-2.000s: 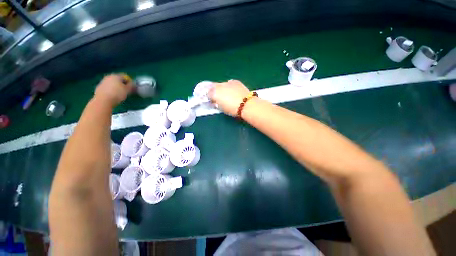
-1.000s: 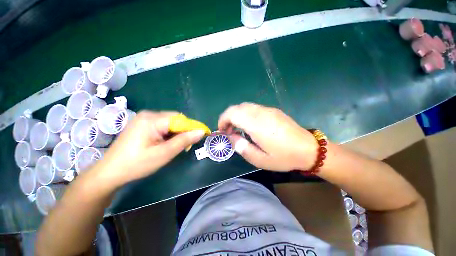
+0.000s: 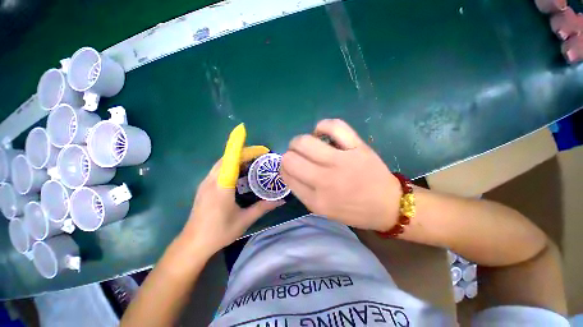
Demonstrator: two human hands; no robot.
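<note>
A white cup-shaped housing (image 3: 268, 177) with radial slots inside is held open end up, near the bench's front edge. My left hand (image 3: 224, 198), with yellow finger cots on thumb or forefinger, holds it from the left side. My right hand (image 3: 342, 179), with a red and gold bead bracelet, has its fingers at the housing's right rim. A small dark thing shows between the right fingers; I cannot tell what it is. The small tab at the housing's left is partly hidden.
Several white housings (image 3: 75, 167) lie on their sides at the left of the green bench (image 3: 291, 76). A white rail (image 3: 185, 32) runs behind. Pink housings (image 3: 566, 27) show at the far right. More white housings (image 3: 465, 281) stand in a carton below, right.
The view has moved closer to the bench. My left hand has turned, its yellow-covered finger pointing up. My right fingers have moved over the housing's rim. The housing stays between both hands.
</note>
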